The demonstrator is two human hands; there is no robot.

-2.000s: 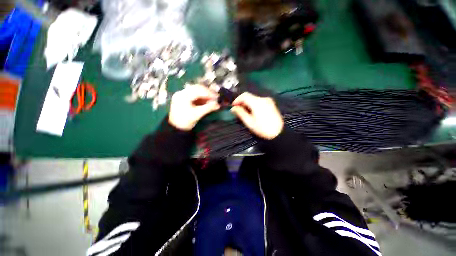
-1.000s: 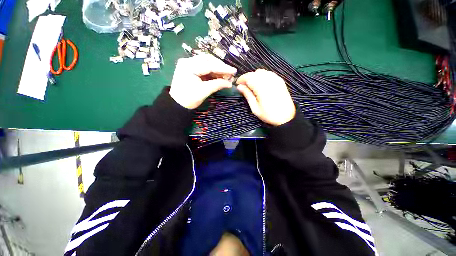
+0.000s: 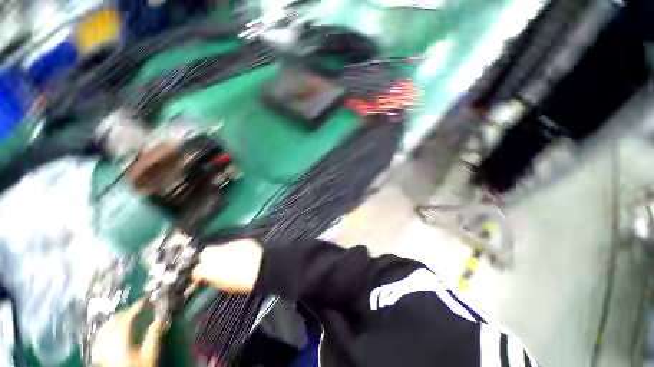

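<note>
The view is strongly blurred and turned. My right hand (image 3: pixel 228 266) is at the lower left centre, its fingers beside the finished cable ends with silvery connectors (image 3: pixel 171 261). My left hand (image 3: pixel 125 337) is near the bottom left, blurred, below those ends. What either hand holds cannot be made out. The black cable bundle (image 3: pixel 330 190) runs up to the right to red cable ends (image 3: pixel 387 99). Loose silvery connectors (image 3: pixel 106 304) lie at the left by the clear bag (image 3: pixel 46 236).
A dark bench machine (image 3: pixel 183 172) with a red light stands beyond the bundle. A dark square stand base (image 3: pixel 307 94) is on the green mat (image 3: pixel 247 118). Black hanging cables (image 3: pixel 566 93) are beside the bench at the upper right. Yellow-black floor tape (image 3: pixel 470 269) shows on the floor.
The view has swung to the right and tilted, so hands and bench now sit at the lower left. My hands, close together before, now show farther apart.
</note>
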